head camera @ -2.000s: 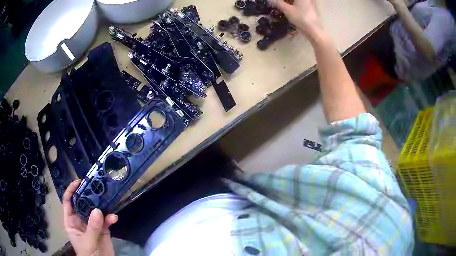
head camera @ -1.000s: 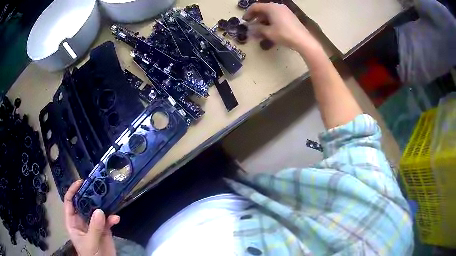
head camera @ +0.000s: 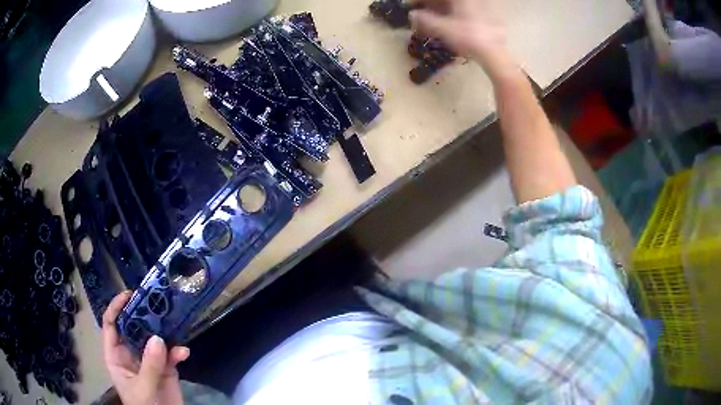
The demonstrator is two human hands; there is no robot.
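My left hand (head camera: 144, 356) grips the near end of a long, glossy black front panel (head camera: 225, 217) with a row of round holes. The panel is tilted above the bench edge, over other panels (head camera: 150, 150) lying on the bench. My right hand (head camera: 462, 32) is blurred, at the top, over a small pile of dark button pieces (head camera: 427, 59). Whether its fingers hold a piece cannot be told. A heap of narrow circuit boards (head camera: 292, 95) lies between the panels and the button pieces.
Two white bowls (head camera: 103, 51) stand at the bench back left. A heap of small black ring pieces (head camera: 35, 285) lies at far left. An open carton (head camera: 443, 213) is below the bench edge. A yellow crate (head camera: 672, 277) is at right. Part of another person (head camera: 688, 71) shows at upper right.
My right hand moved left over the button pieces, then back right. The small cluster of pieces nearest the boards is gone from its spot. My left hand still holds the panel, almost unmoved.
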